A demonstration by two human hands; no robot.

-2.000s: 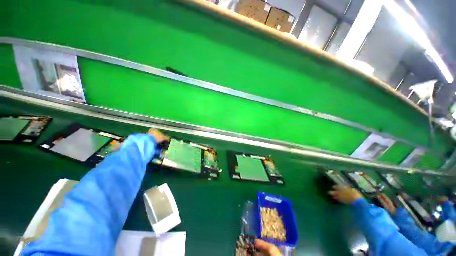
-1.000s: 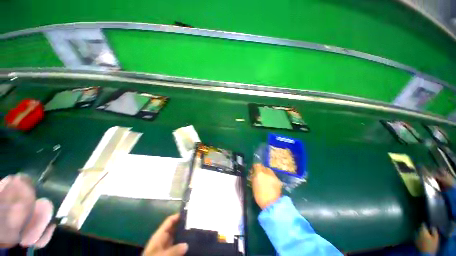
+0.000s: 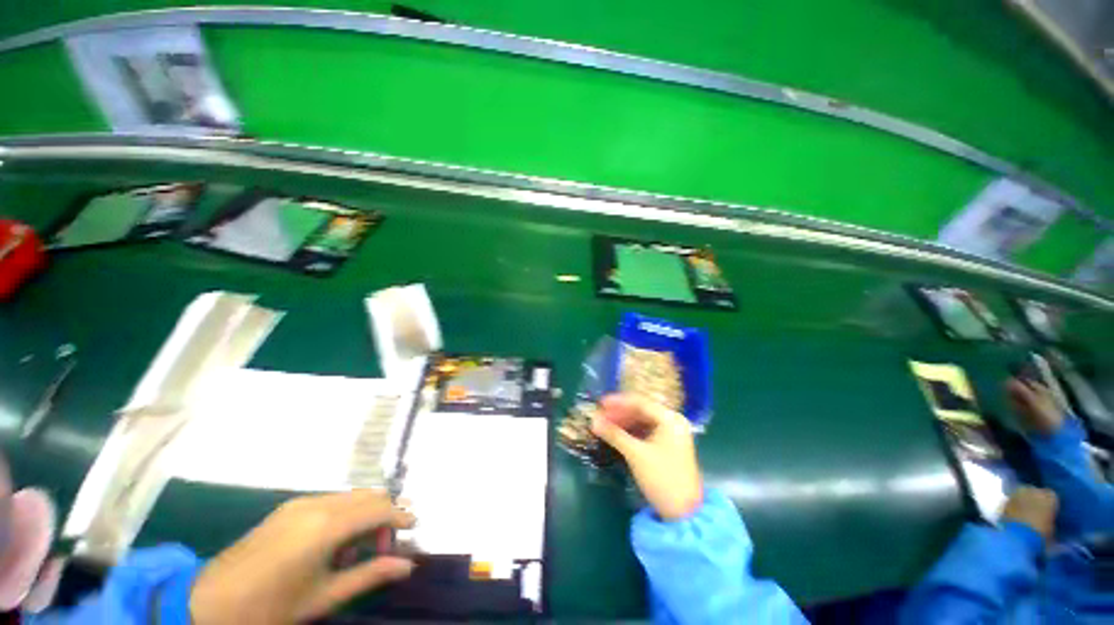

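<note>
A black tablet unit (image 3: 476, 488) with a large white panel lies in front of me, its circuitry end away from me. My left hand (image 3: 318, 549) is over its lower left edge, thumb and fingers curled; whether it pinches something small is not clear. My right hand (image 3: 654, 452) is at the pile of small dark components (image 3: 579, 433) on a clear bag, thumb and fingertip together; any part between them is too small to tell. The blue bin (image 3: 696, 366) of tan bits stands just behind that hand. A white sheet with a grey strip column (image 3: 281, 427) lies left, touching the tablet's edge.
Cream folded strips (image 3: 159, 427) lie left, a curled white piece (image 3: 403, 324) behind the sheet. Other tablet units lie along the back, one (image 3: 660, 271) behind the bin. A red bin (image 3: 17, 256) and pink fan (image 3: 27, 537) are far left. Another person's hands (image 3: 1036, 507) work at right.
The left arm has drawn back from the rear row, and a tablet now lies before me. Since one second ago, my left hand moved up over its left edge; my right hand stays by the pile, fingertips raised.
</note>
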